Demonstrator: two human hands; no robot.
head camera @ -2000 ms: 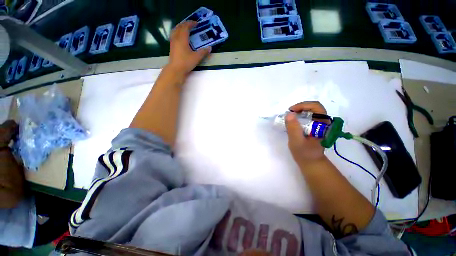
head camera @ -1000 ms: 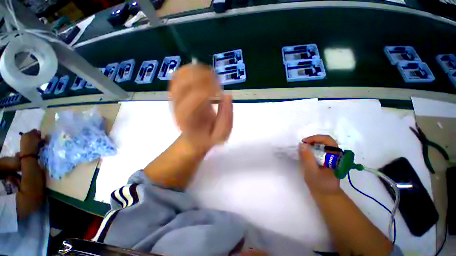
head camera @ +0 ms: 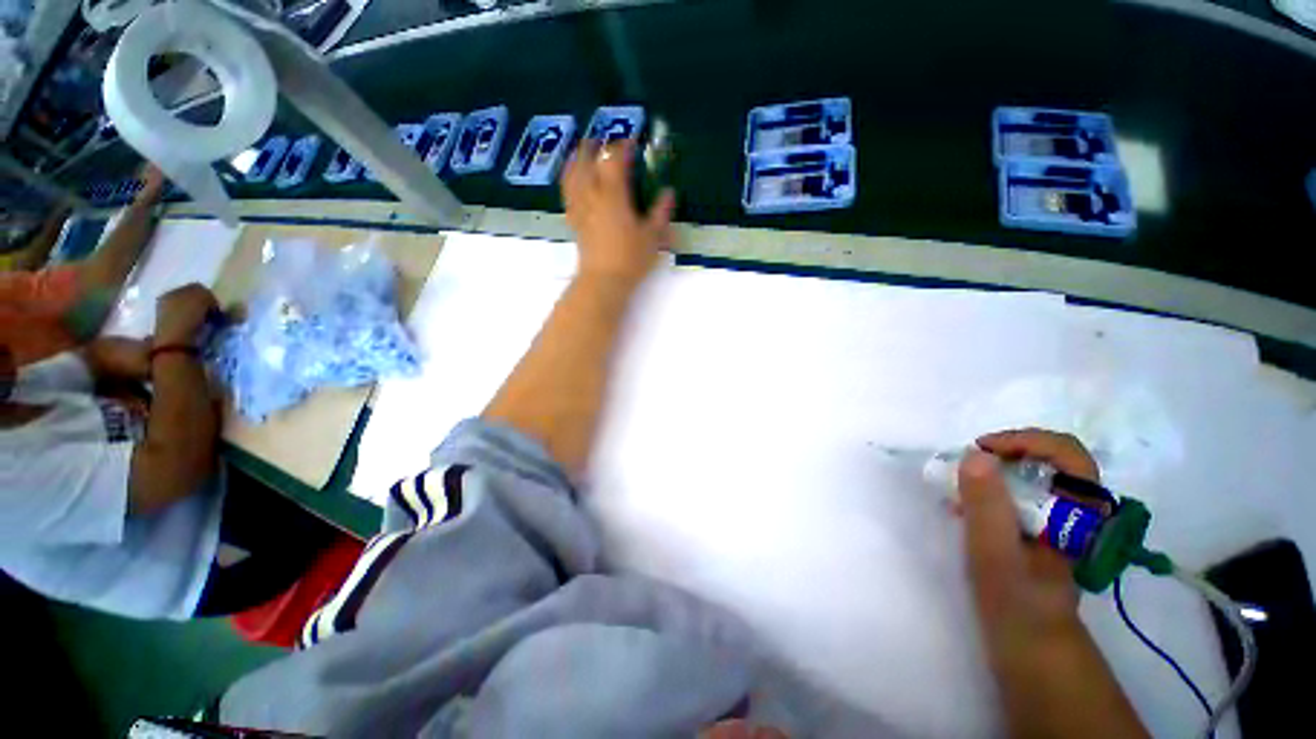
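Note:
My left hand (head camera: pixel 613 205) reaches over the dark green belt, fingers spread. Its fingertips overlap the near edge of a light-blue housing (head camera: pixel 618 121); I cannot tell if they touch it. Nothing shows held in it. My right hand (head camera: pixel 1028 541) is shut on the glue syringe (head camera: pixel 1068 523), with its thin tip pointing left over the white paper (head camera: pixel 779 433). A green cap (head camera: pixel 1114 546) with a clear hose is on the syringe's rear. Housing pairs lie on the belt at the centre (head camera: pixel 800 156) and right (head camera: pixel 1064 169).
A row of single housings (head camera: pixel 479 139) lies on the belt at left. A bag of pale-blue parts (head camera: pixel 310 332) is on the table at left, beside another person's arm (head camera: pixel 181 383). A white ring on a post (head camera: pixel 188 90) stands upper left. A black phone (head camera: pixel 1277 635) lies at right.
My left hand has gone from a housing pair back over the paper, then out again to the belt. The view has turned left. The right hand still holds the syringe over the paper.

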